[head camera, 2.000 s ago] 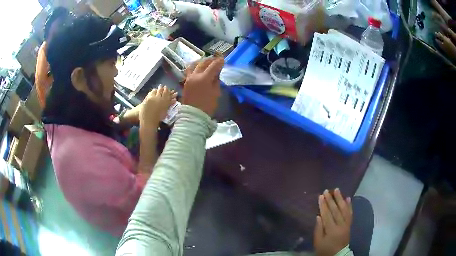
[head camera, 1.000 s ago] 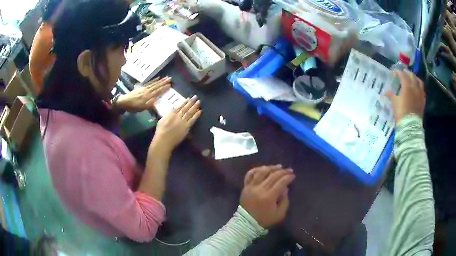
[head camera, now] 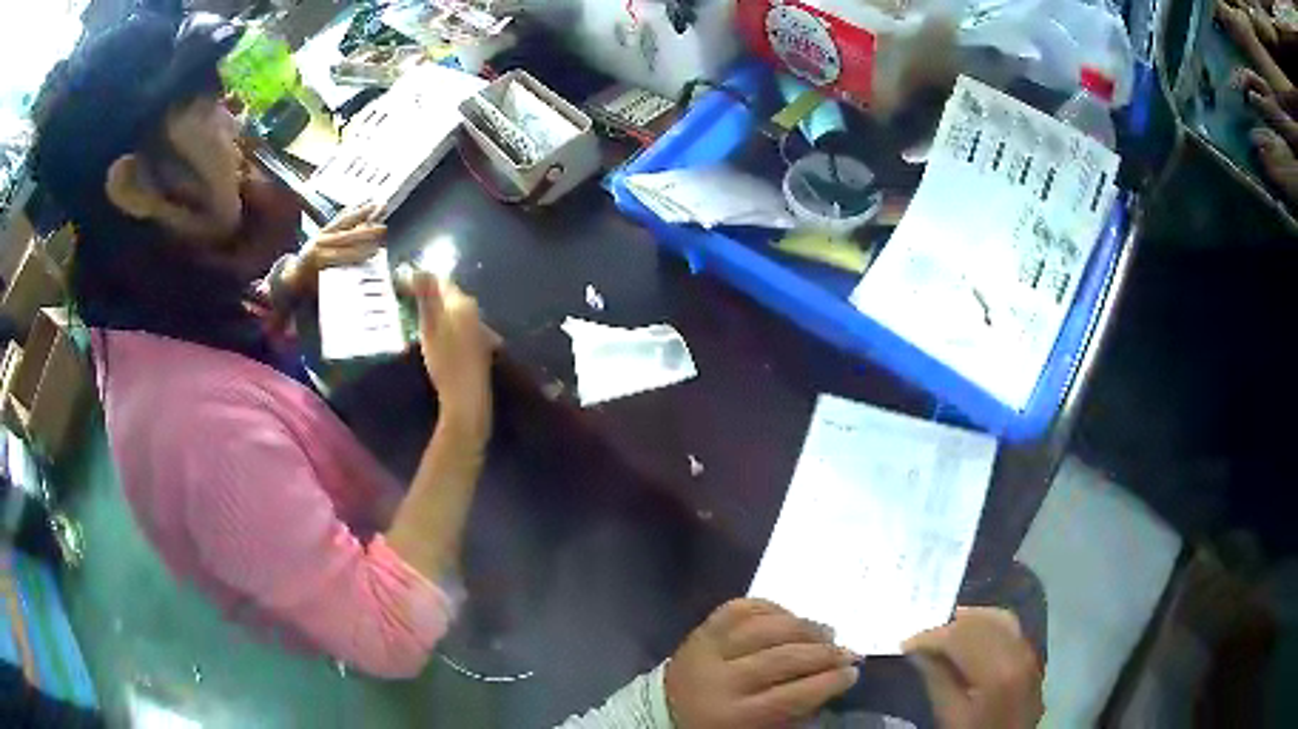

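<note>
An open white leaflet (head camera: pixel 880 520) with faint print lies in front of me, over the table's near edge. My left hand (head camera: pixel 764 667) grips its lower left edge, fingers bent over the paper. My right hand (head camera: pixel 982 667) grips its lower right corner between thumb and fingers. The stack of unfolded leaflets (head camera: pixel 1004 235) leans in the right part of the blue tray (head camera: pixel 840 325). White folded leaflets (head camera: pixel 705 197) lie at the tray's left end.
White scrap paper (head camera: pixel 626 362) lies mid-table. A round clear tub (head camera: pixel 831 188) is in the tray, and a red-capped bottle (head camera: pixel 1090 103) stands behind the stack. At left a coworker in a pink top (head camera: pixel 256 477) holds a leaflet near a divided carton (head camera: pixel 527 135).
My right hand has come from the stack to the near table edge. A single open leaflet is now between both hands. The coworker's hands have moved apart, showing a leaflet.
</note>
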